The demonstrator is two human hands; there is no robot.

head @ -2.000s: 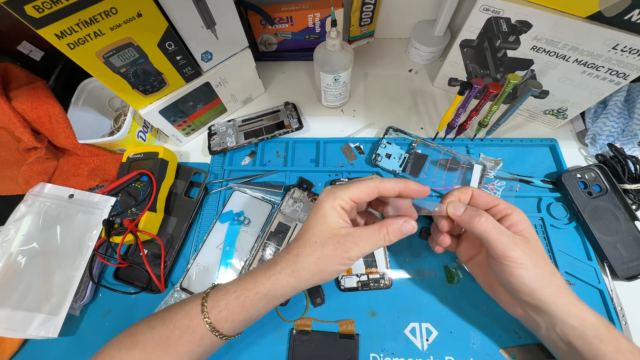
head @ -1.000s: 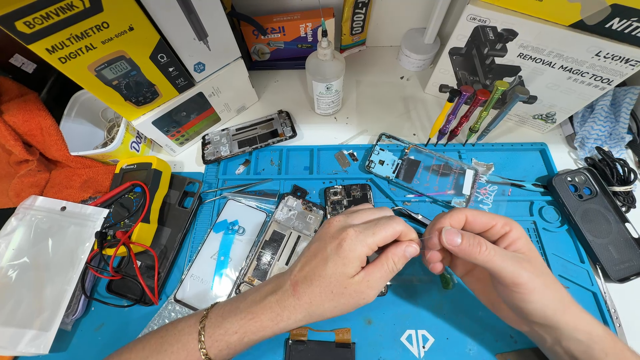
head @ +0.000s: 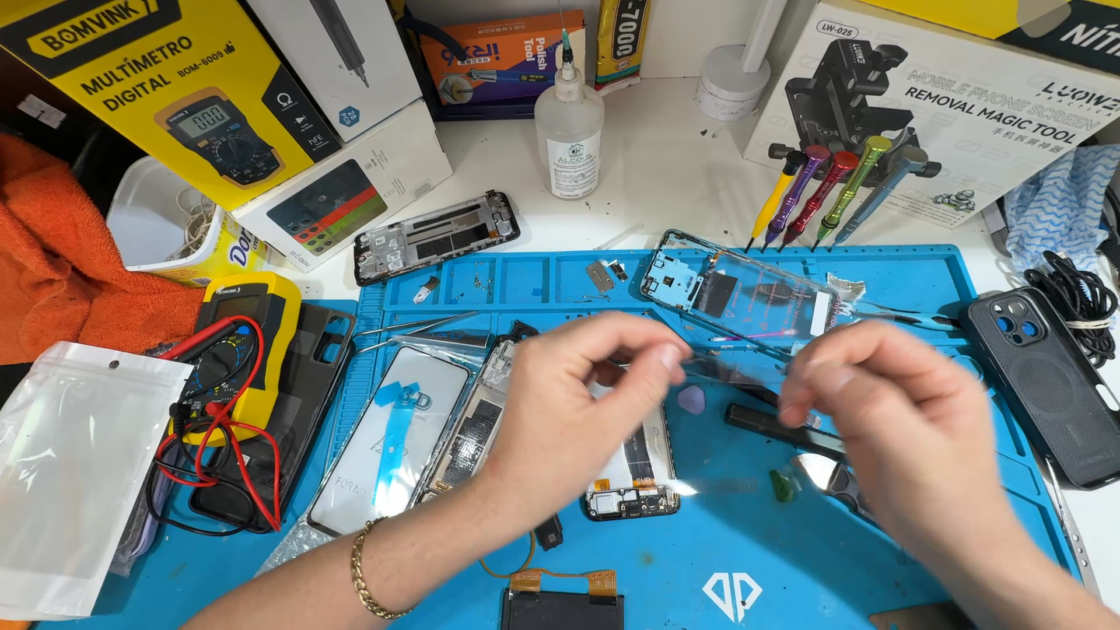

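My left hand [head: 595, 394] pinches a thin, clear plastic strip [head: 731, 372] between thumb and forefinger, above the blue repair mat [head: 665, 560]. My right hand [head: 875, 394] is at the strip's other end, its fingers curled and blurred; whether it grips the strip is unclear. Under my left hand lies an opened phone [head: 634, 503] with its lower board showing, partly hidden. Left of it are a phone frame [head: 472, 437] and a screen with blue tape [head: 394, 437]. A clear phone back panel [head: 752, 297] rests beyond my hands. A purple pick [head: 691, 400] lies between them.
A yellow multimeter [head: 236, 359] with red and black leads is at the left, a black phone case [head: 1046, 385] at the right. Behind stand several screwdrivers [head: 818, 197], a dispensing bottle [head: 569, 140] and boxes. A battery [head: 563, 610] lies at the near edge.
My hands have moved apart, with the clear strip now visible between them. A second ago their fingertips were close together.
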